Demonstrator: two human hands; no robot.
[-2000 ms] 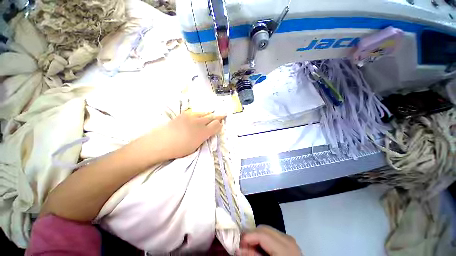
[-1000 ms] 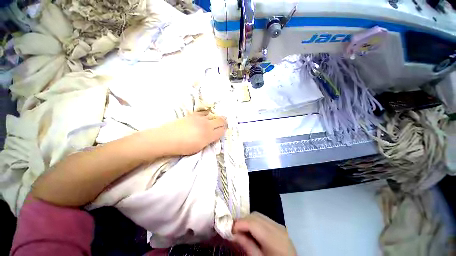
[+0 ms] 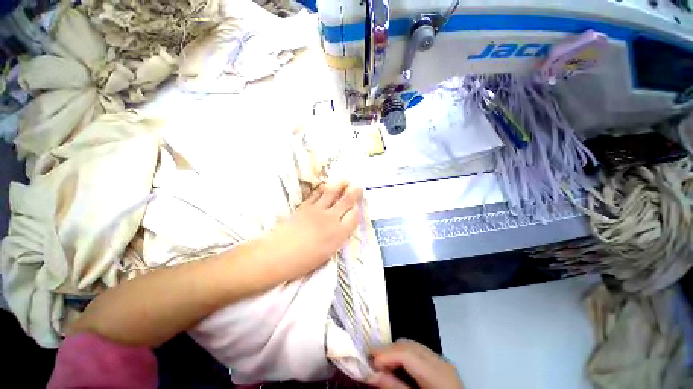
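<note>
The cream garment piece (image 3: pixel 251 334) spreads over the machine table left of the needle and hangs over its front edge. My left hand (image 3: pixel 323 224) lies on the cloth a little in front of the presser foot (image 3: pixel 365 114), fingers towards it. My right hand (image 3: pixel 414 365), cut off by the bottom edge, pinches the lower end of the gathered edge (image 3: pixel 351 296). A pale narrow strip runs along this edge between my hands. The cloth near the foot is washed out by the lamp, so whether it lies under the needle cannot be told.
The white lockstitch machine (image 3: pixel 486 30) stands behind. Lilac strips (image 3: pixel 536 152) hang right of the needle, with beige strands (image 3: pixel 646 220) further right. A ruler scale (image 3: pixel 456 226) runs along the table's front edge. Tan ruffled pieces (image 3: pixel 152 30) lie at the back left.
My left hand has slid back from the needle, towards the front edge. My right hand stays low, still pinching the cloth edge. The view shifted between frames.
</note>
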